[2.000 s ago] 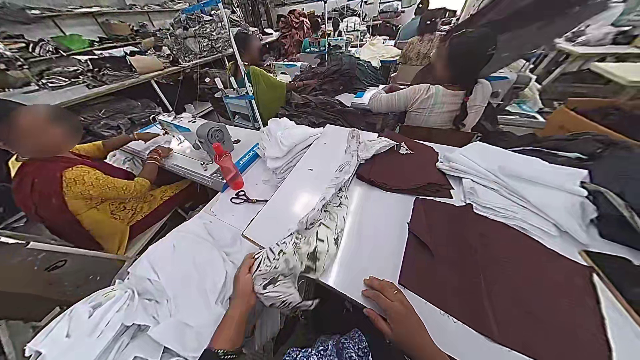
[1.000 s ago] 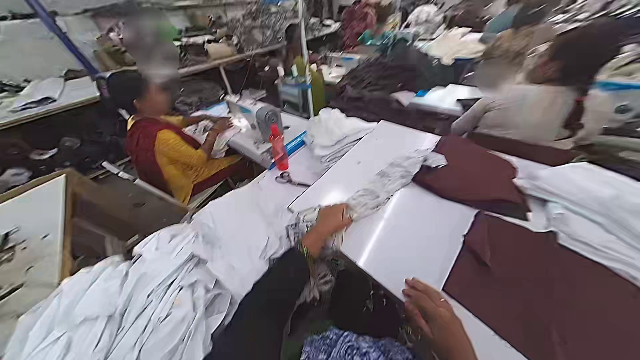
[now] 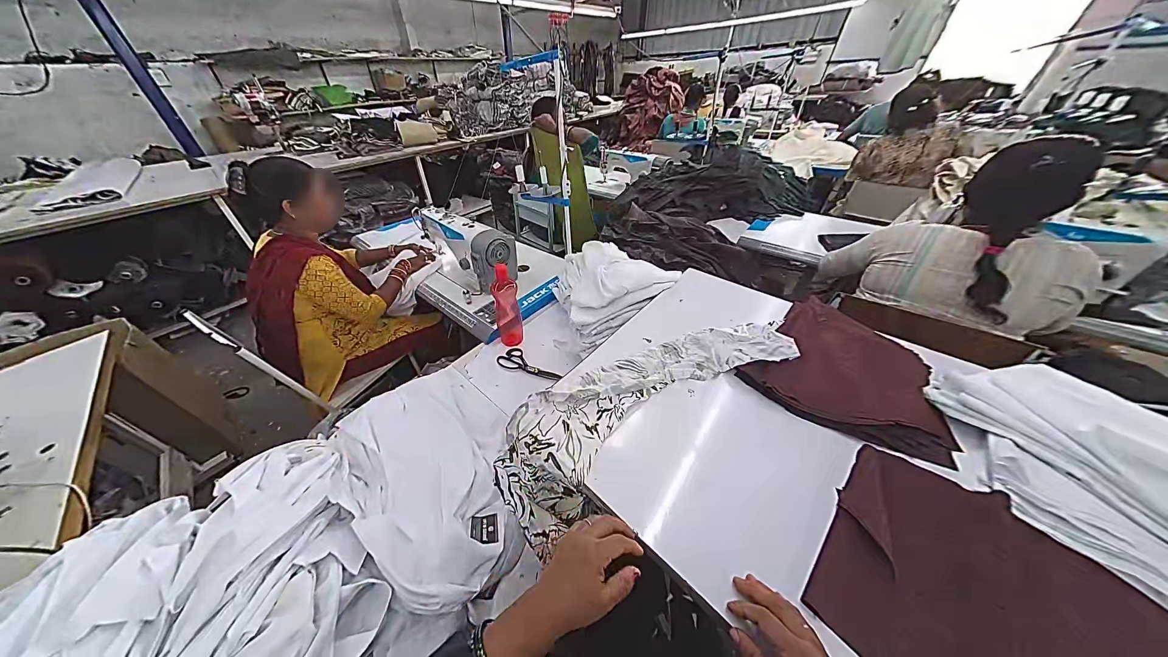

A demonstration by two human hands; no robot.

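My left hand (image 3: 589, 570) is beside the near edge of the white tabletop (image 3: 721, 474), just below the end of a white fabric strip with a dark leaf print (image 3: 584, 415); whether it touches the strip I cannot tell. The strip runs diagonally up the table to a stack of maroon cut fabric (image 3: 849, 379). At the table's near edge rests my right hand (image 3: 776, 616), fingers apart, left of a larger maroon fabric piece (image 3: 967, 566). Nothing shows in the right hand.
White garments (image 3: 411, 493) are heaped at left. Black-handled scissors (image 3: 525, 364) and a red bottle (image 3: 505, 306) stand near folded white cloth (image 3: 607, 287). A co-worker (image 3: 319, 274) sits at a sewing machine (image 3: 465, 246); another sits at right (image 3: 958, 265). White fabric (image 3: 1068, 438) lies at far right.
My left hand has come off the middle of the printed strip, back toward the table's near edge. The view has swung left since two seconds ago.
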